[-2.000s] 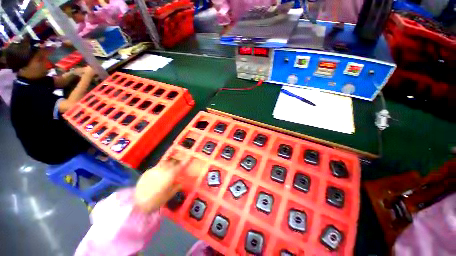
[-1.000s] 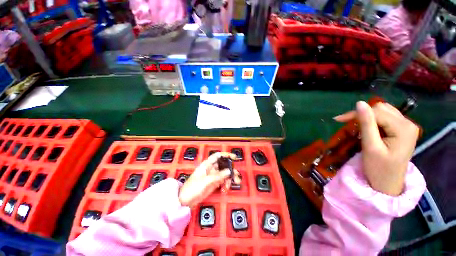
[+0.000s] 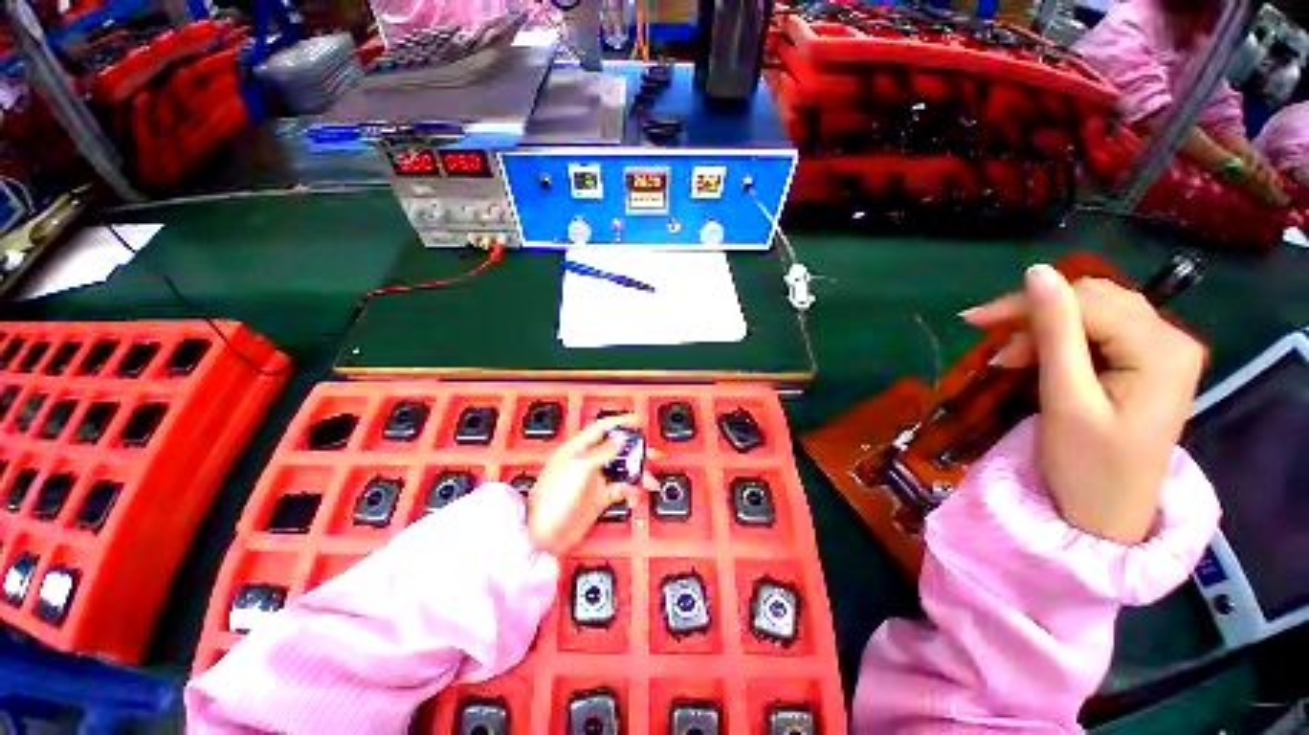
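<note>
My left hand (image 3: 577,491) holds a small dark watch body (image 3: 625,455) between thumb and fingers, over the upper middle of the red tray (image 3: 659,551). The tray has square pockets with dark units, most showing a round centre. My right hand (image 3: 1103,388) is over the orange-brown test fixture (image 3: 919,460) right of the tray, its index finger and thumb side raised. The hand and pink sleeve hide part of the fixture, and what the palm and curled fingers touch is hidden.
A second red tray (image 3: 172,481) is at left. Behind are a blue test box (image 3: 672,227), a power supply (image 3: 452,200), a paper sheet (image 3: 689,319) and a pen (image 3: 609,276). A white-framed monitor (image 3: 1263,488) is at right. Stacked red trays (image 3: 919,115) and a person's arm (image 3: 1213,152) are behind.
The view has swung right from the left tray. My left hand now holds a unit, its glossy face more turned to view than a second ago. My right hand has come into view and stayed at the fixture.
</note>
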